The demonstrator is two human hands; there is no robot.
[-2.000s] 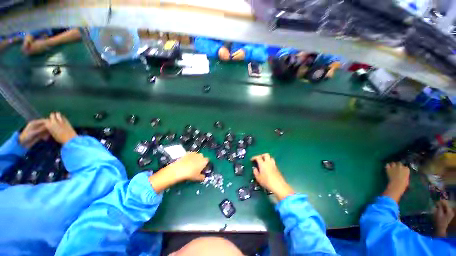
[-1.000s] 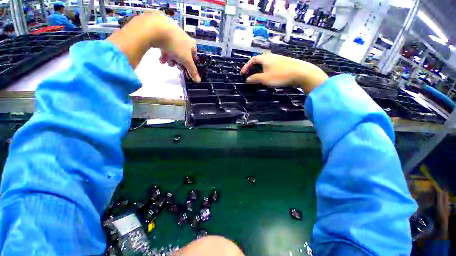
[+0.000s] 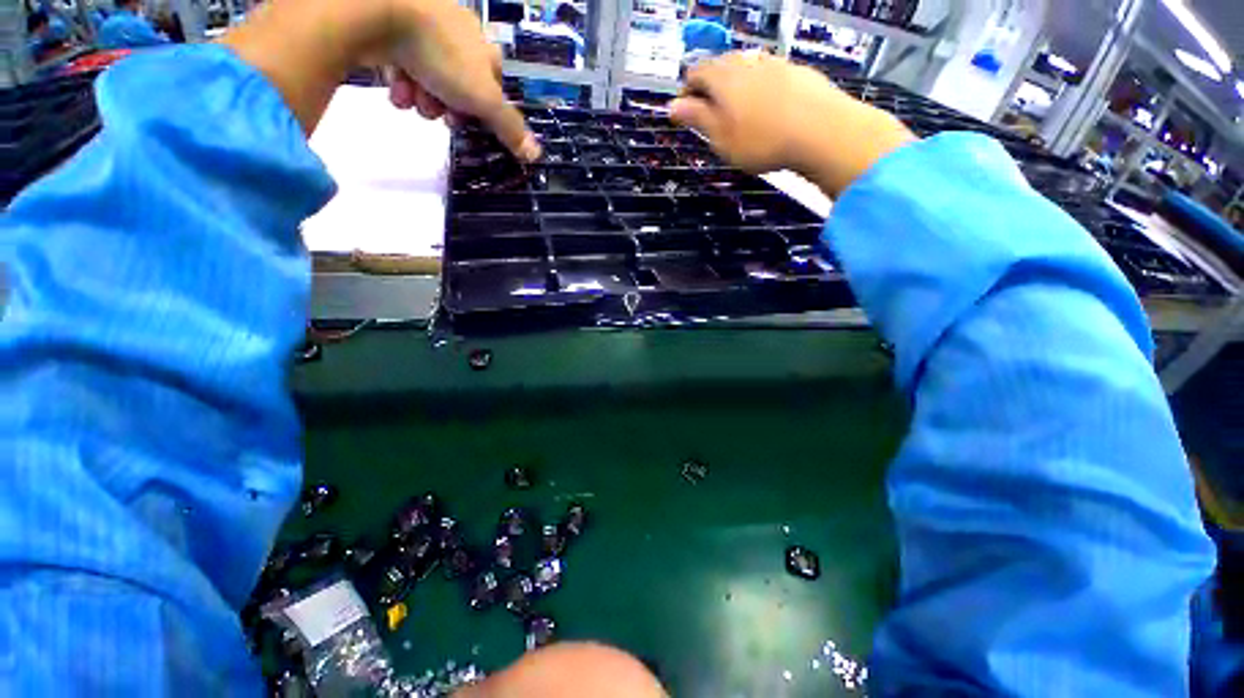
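A black compartment tray (image 3: 628,280) lies on the raised shelf in front. My left hand (image 3: 457,82) is over its left part, index finger extended down at a pocket; whether it holds anything is hidden. My right hand (image 3: 750,116) is over the tray's back right part, fingers curled; whether it holds anything cannot be told. The front pockets look empty; small dark items show in pockets further back. Below, several black cases (image 3: 546,573) lie scattered on the green surface (image 3: 655,409), left of the middle.
A parts bag (image 3: 328,627) with a white label lies lower left, a small yellow piece (image 3: 396,615) beside it. Tiny pale bits (image 3: 839,665) lie lower right. A white sheet (image 3: 382,177) is left of the tray. More black trays (image 3: 1160,252) stand right. People in blue are in the background.
Two seconds ago both hands were down at the cases on the green surface. Since one second ago both hands have shifted back over the tray, and the right fingers sit further back.
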